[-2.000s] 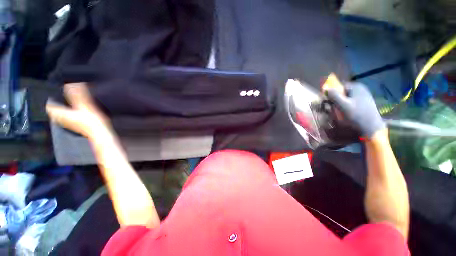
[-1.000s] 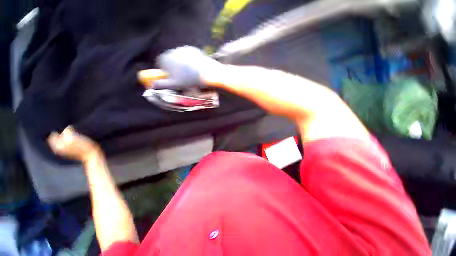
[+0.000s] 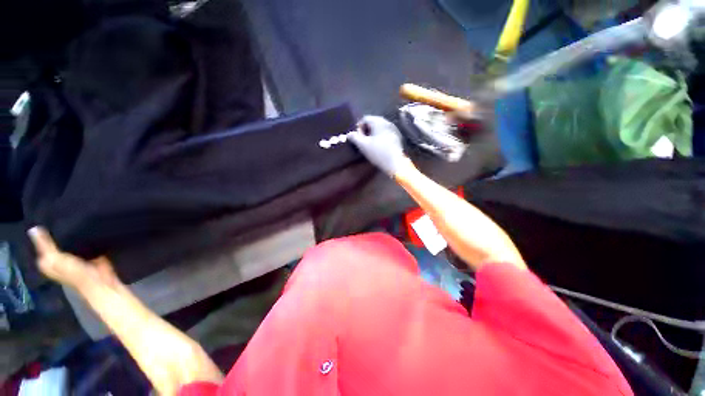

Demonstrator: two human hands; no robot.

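A dark jacket sleeve [image 3: 255, 158] lies across the grey padded table, with a row of pale buttons [image 3: 336, 141] at its cuff. My right hand [image 3: 379, 144], in a grey glove, is closed on the cuff end beside the buttons. My left hand [image 3: 68, 267] is bare and blurred at the near left edge of the dark cloth; its fingers are partly hidden and its grip is unclear. The steam iron [image 3: 434, 128], silvery with a tan handle, stands just right of my right hand, with no hand on it.
A pale hose [image 3: 576, 58] and a yellow hose [image 3: 512, 31] run near the iron. Green bundles [image 3: 645, 108] lie at the right, above dark cloth [image 3: 611, 205]. A red item with a white label [image 3: 428, 234] is at the table's near edge.
The iron was over the jacket in my right hand; it now stands to the right, released. My right hand has moved to the cuff. My left hand has moved left and nearer to me.
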